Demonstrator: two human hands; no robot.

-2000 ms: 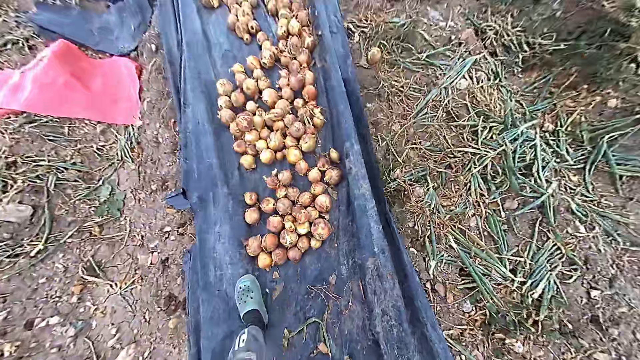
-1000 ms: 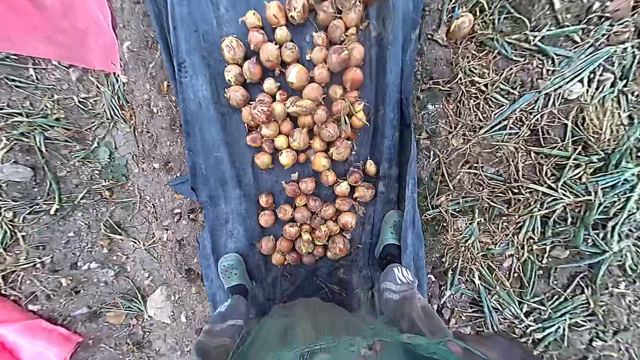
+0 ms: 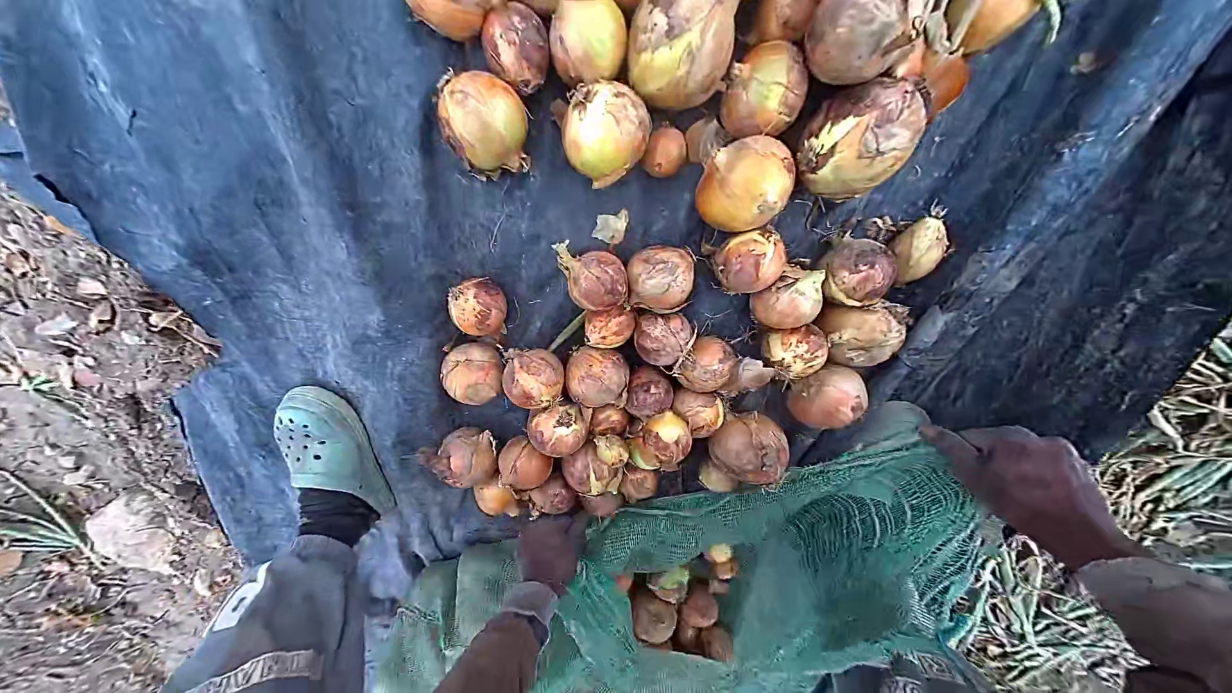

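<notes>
A green mesh sack [image 3: 847, 549] lies between my legs with its mouth spread; several onions [image 3: 679, 616] show inside it. My left hand [image 3: 551, 551] grips the left side of the sack's rim, close below the nearest onions. On the right, my right hand [image 3: 1035, 486] holds the opposite part of the rim. A group of small brown onions [image 3: 597, 375] lies on the dark plastic sheet [image 3: 318, 192] just beyond the sack. Larger onions [image 3: 683, 58] lie farther up the sheet.
My left foot in a pale green clog [image 3: 322, 443] stands on the sheet's left part. Bare soil [image 3: 87, 443] with stones and dry leaves borders the sheet on the left. Withered onion tops [image 3: 1049, 616] cover the ground at the right.
The view has come much closer to the onions. Both hands now show, holding the green mesh sack with its mouth spread; a second ago neither hand was clearly seen.
</notes>
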